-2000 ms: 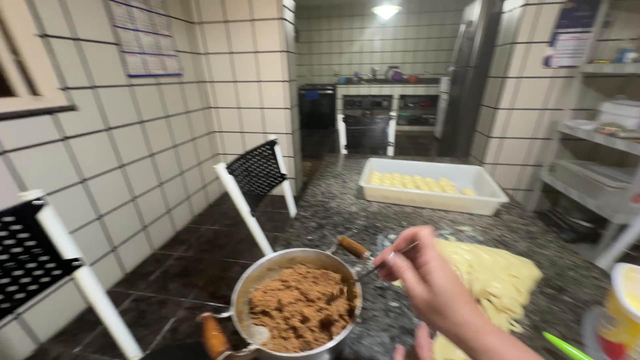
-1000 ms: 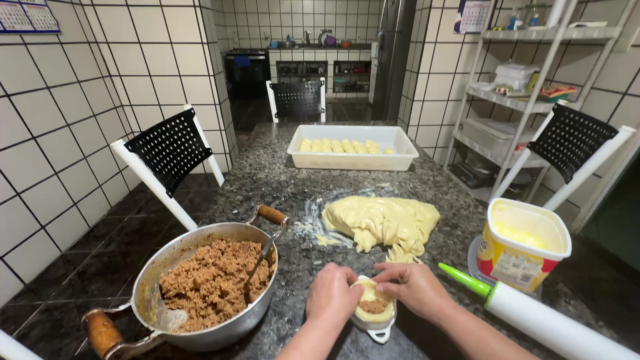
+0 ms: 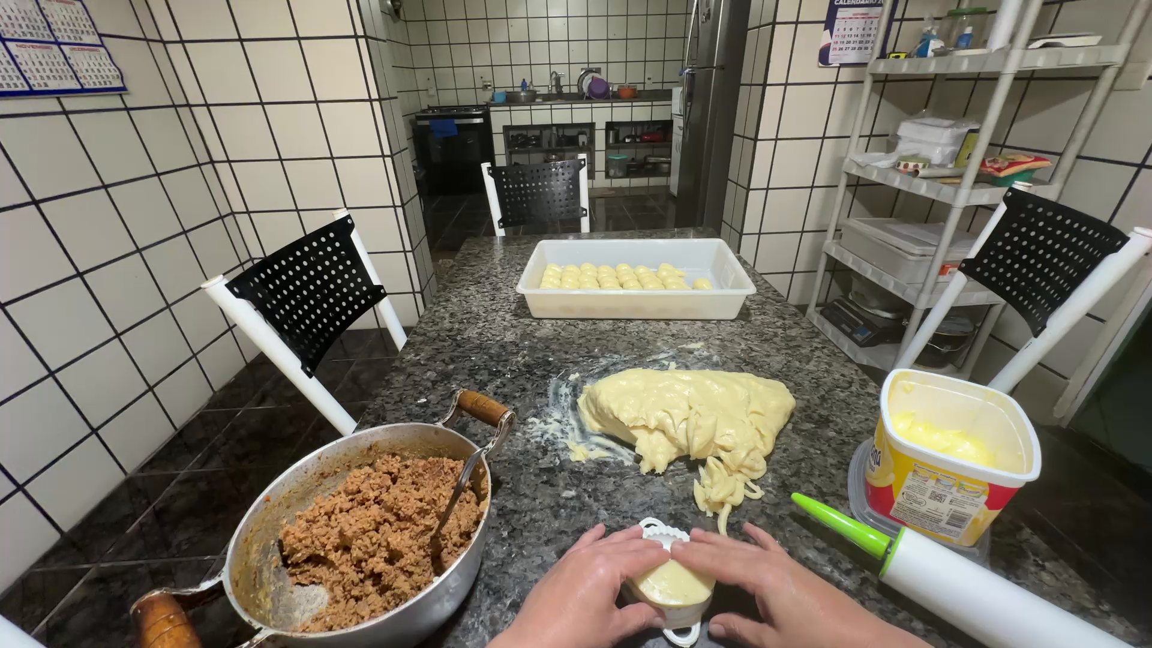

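My left hand (image 3: 589, 585) and my right hand (image 3: 747, 576) rest on either side of a small white plastic mold (image 3: 681, 633), fingertips on the pale dough (image 3: 673, 583) that covers it. Just beyond lies a large soft lump of dough (image 3: 693, 409) on the granite table, with a torn strand towards me. At the left stands an aluminum pot (image 3: 355, 441) of brown crumbly filling (image 3: 382, 531), a metal spoon (image 3: 461, 490) stuck in it. Farther back, a white plastic tray (image 3: 634, 304) holds rows of small shaped dough pieces (image 3: 612, 276).
An open margarine tub (image 3: 954, 468) stands on the right, beside a white rolling pin (image 3: 981, 594) with a green handle. The pot's wooden handle (image 3: 483, 407) juts towards the dough. Black-backed chairs (image 3: 310, 292) flank the granite table (image 3: 486, 360); a shelf rack (image 3: 927, 189) is behind right.
Two seconds ago my right hand held the spoon at the pot. One second ago both hands were at the mold with brown filling showing; now pale dough covers that filling. The view has turned right.
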